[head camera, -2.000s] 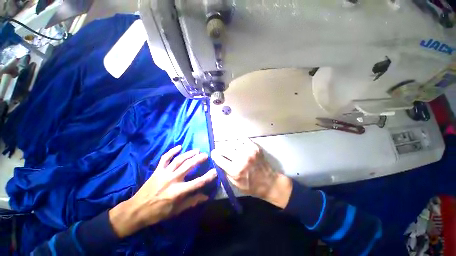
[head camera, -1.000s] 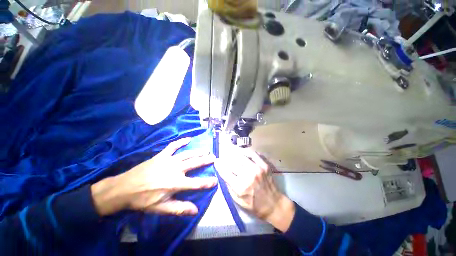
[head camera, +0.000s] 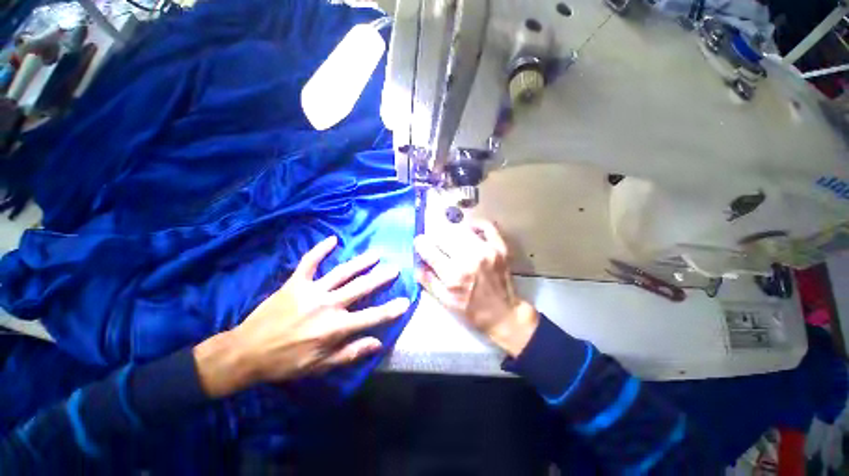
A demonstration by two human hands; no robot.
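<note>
A shiny blue garment piece [head camera: 214,223] lies in folds left of the needle, its edge running under the presser foot [head camera: 421,177] of the cream sewing machine [head camera: 633,102]. My left hand [head camera: 312,321] lies flat on the cloth with fingers spread, holding nothing. My right hand [head camera: 470,274] is at the cloth edge just below the presser foot, fingers bent and fingertips together on a narrow dark blue binding strip [head camera: 420,212]. The strip's lower part is hidden by my right hand.
Thread snips [head camera: 649,281] lie on the machine bed at right. A white oval lamp [head camera: 343,76] is left of the needle. Blue cloth [head camera: 726,409] hangs beyond the front edge at right. A red bin [head camera: 791,453] with scraps is at lower right. Tools [head camera: 58,79] lie at far left.
The view has shifted. The strip's tail, seen before hanging below my right hand, no longer shows. My left hand's fingers are spread wider on the cloth. My right hand stays near the presser foot.
</note>
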